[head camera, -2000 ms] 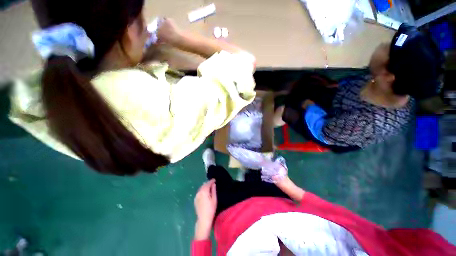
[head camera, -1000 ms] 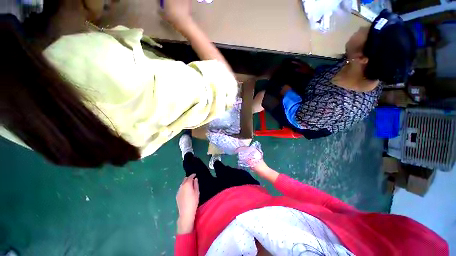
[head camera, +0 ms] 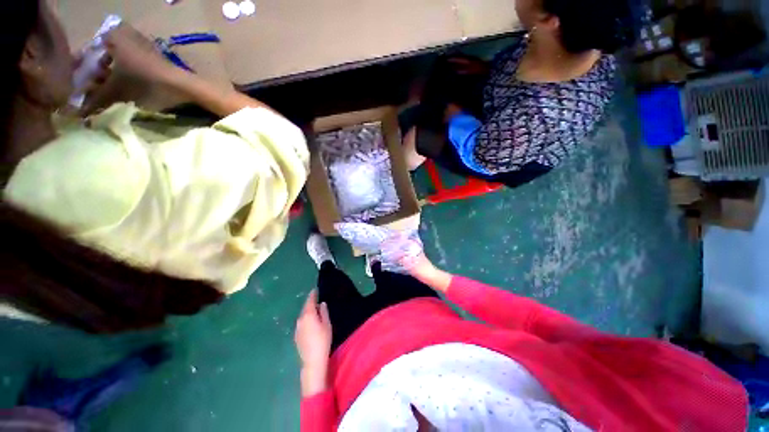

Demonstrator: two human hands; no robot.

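Note:
My right hand is closed on the gathered top of a clear poly bag with small pale pieces in it. The bag hangs at the near edge of an open brown carton. Inside the carton lie a white bag and many small pale pieces. My left hand hangs by my thigh, holding nothing that I can see; its fingers are loosely extended.
A coworker in yellow sits at left, holding a white piece. Another coworker sits at right on a red stool. The bench holds blue-handled cutters and white discs. Blue bin at far right.
The view has shifted, and the carton's inside shows more fully. The bag in my right hand is now closer to the carton's near edge. Blue-handled cutters have come into view on the bench.

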